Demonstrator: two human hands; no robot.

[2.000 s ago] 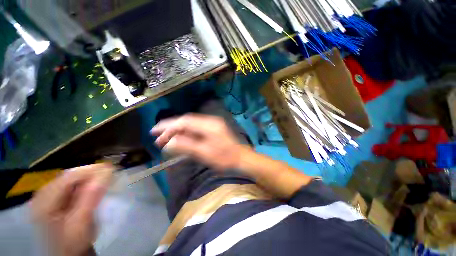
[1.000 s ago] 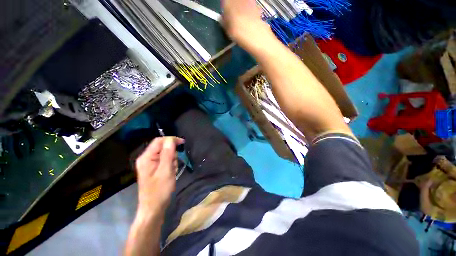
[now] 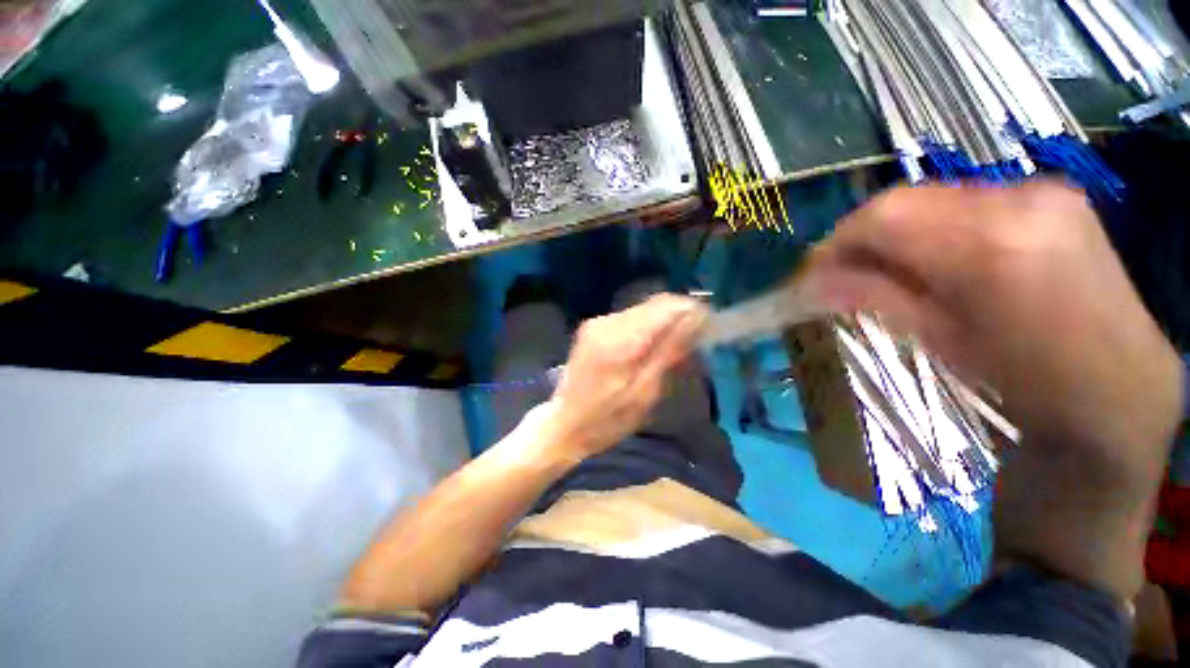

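My left hand [image 3: 626, 372] is over the lap with its fingers closed on one end of a flat pale strip part [image 3: 757, 315]. My right hand [image 3: 966, 281] is large and blurred at the right, and the strip's other end runs into its fingers. A thin blue wire [image 3: 516, 385] shows to the left of my left hand. The crimping machine's tray [image 3: 666, 131] holds a heap of small shiny terminals [image 3: 581, 170]. Strips with yellow lead wires [image 3: 750, 198] lie just right of the machine.
Strips with blue lead wires [image 3: 966, 85] lie farther right on the green bench [image 3: 105, 255]. At left are black pliers [image 3: 347, 162], a crumpled clear bag [image 3: 235, 157] and a blue-handled tool [image 3: 180, 245]. A cardboard box [image 3: 830, 411] with white strips stands below right. Black-and-yellow tape [image 3: 219, 342] edges a grey surface.
My right hand has come back from the strips at the bench's right to near my left hand. The strip is now stretched between both hands. The view has shifted, showing more bench at left.
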